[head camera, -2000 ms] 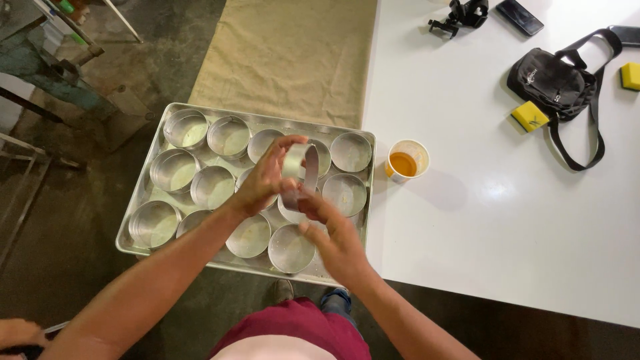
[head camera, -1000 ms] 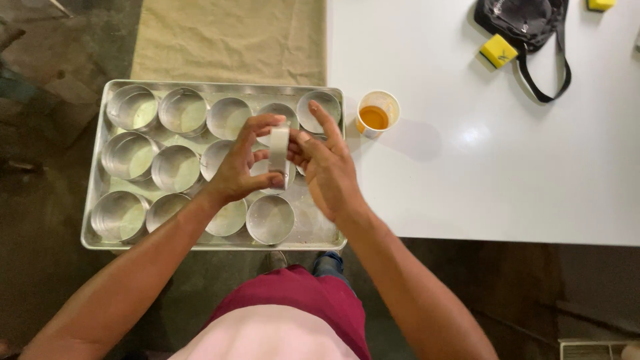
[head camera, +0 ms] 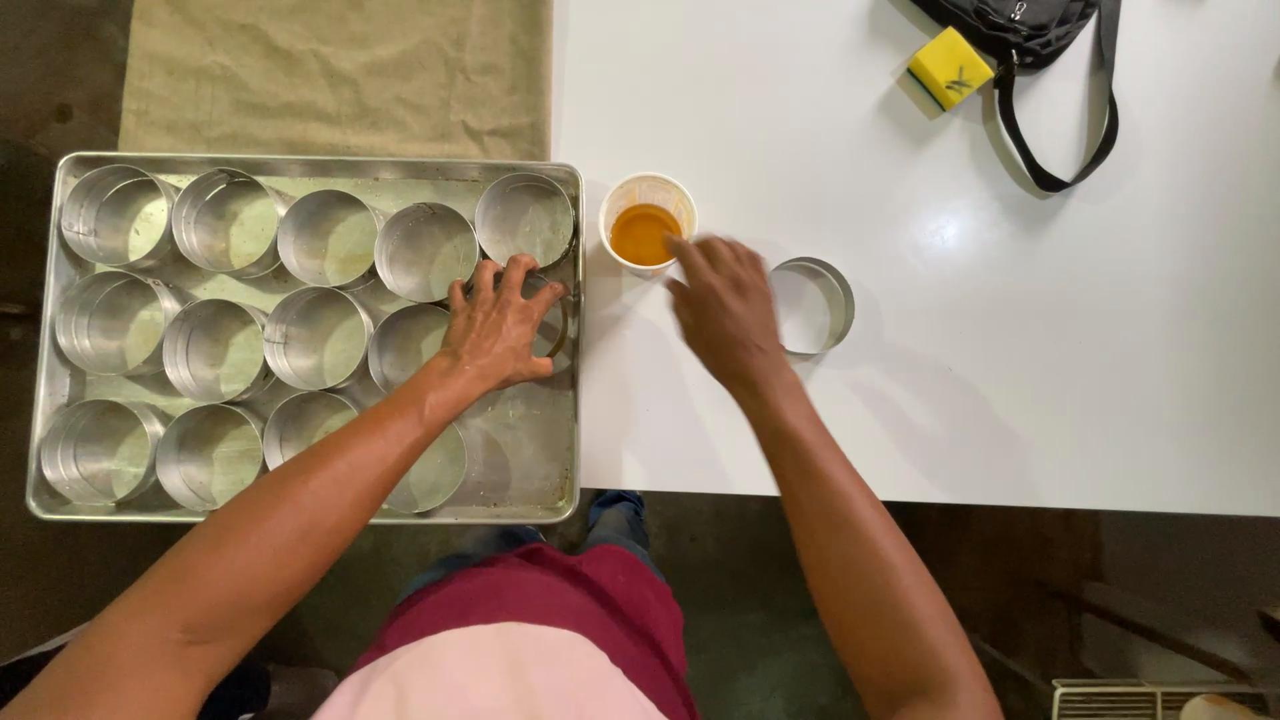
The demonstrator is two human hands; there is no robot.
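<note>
A metal sheet pan (head camera: 520, 470) holds several metal ring molds in rows, among them a ring (head camera: 525, 220) at its back right corner. My left hand (head camera: 500, 325) spreads its fingers over a ring (head camera: 563, 325) in the middle row at the right, partly hidden by the hand; whether it grips the ring cannot be told. My right hand (head camera: 725, 305), blurred, has its fingertips at the right rim of a white cup (head camera: 606, 225) of amber liquid (head camera: 643, 236). Just right of that hand, one ring (head camera: 843, 300) lies on the white table.
A tan cloth (head camera: 340, 75) lies behind the pan. Farther back on the white table (head camera: 1000, 400) are a yellow block (head camera: 948, 70) with a dark mark and a black bag (head camera: 1050, 25) with its strap. A wire rack (head camera: 1120, 698) shows at the lower right.
The ring that was between both hands has left them, and a ring now lies on the table. My left hand is over another ring in the pan; my right hand has moved right to the cup.
</note>
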